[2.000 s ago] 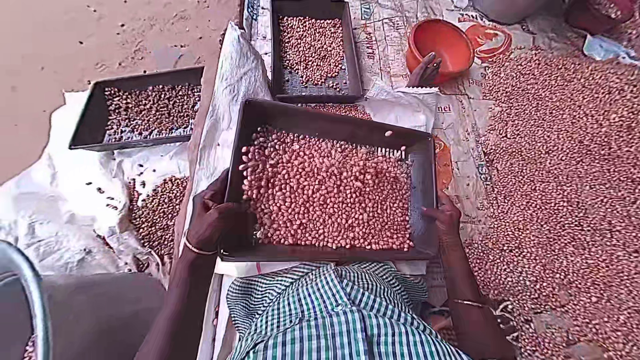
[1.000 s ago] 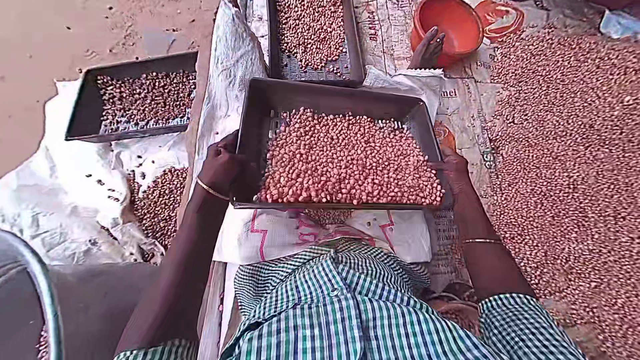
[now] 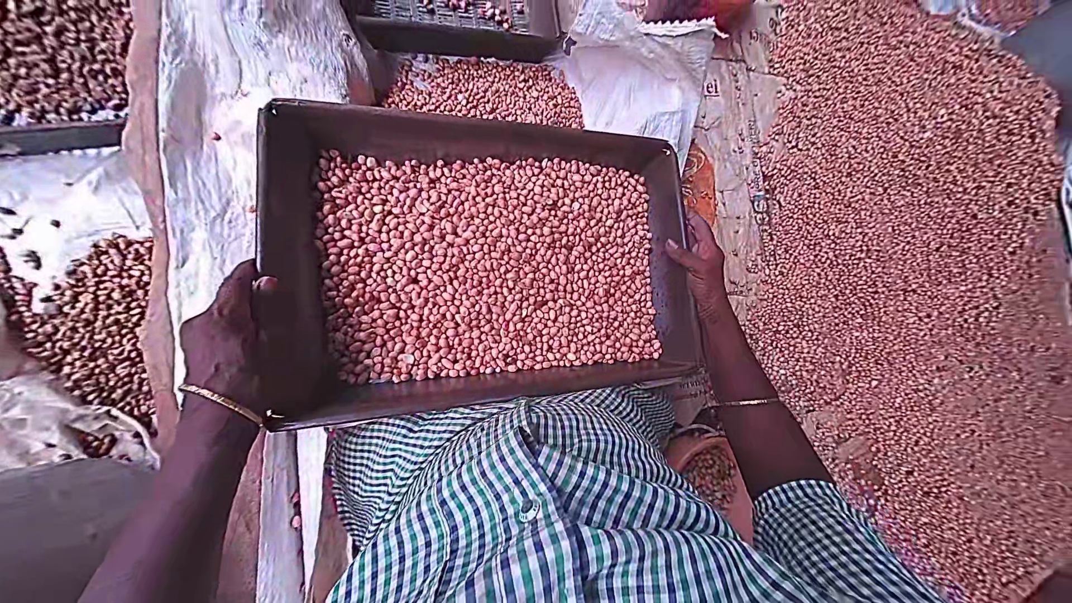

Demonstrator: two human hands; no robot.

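Observation:
A dark rectangular sieve tray (image 3: 469,406) is held up before my checked shirt, filled with reddish-pink peanut kernels (image 3: 494,268) that cover most of its bottom. My left hand (image 3: 226,339) grips the tray's left side wall, its thumb over the rim and its other fingers hidden. On the opposite side my right hand (image 3: 702,261) holds the right wall, the thumb on the rim and the fingers mostly out of sight behind it. Just beyond the tray's far edge, a heap of kernels (image 3: 494,90) lies on a white woven sack (image 3: 636,67).
A second slotted tray (image 3: 456,38) stands at the far side. To the left are another tray (image 3: 63,136) and a pile of darker nuts (image 3: 100,318). Kernels spread widely (image 3: 913,276) over sacking at the right. By my right side sits a round container (image 3: 729,494) holding small pieces.
The other person's hand by the orange bowl, seen earlier, is out of view. The kernels in the held tray have shifted and spread more evenly. The view has moved closer to the tray.

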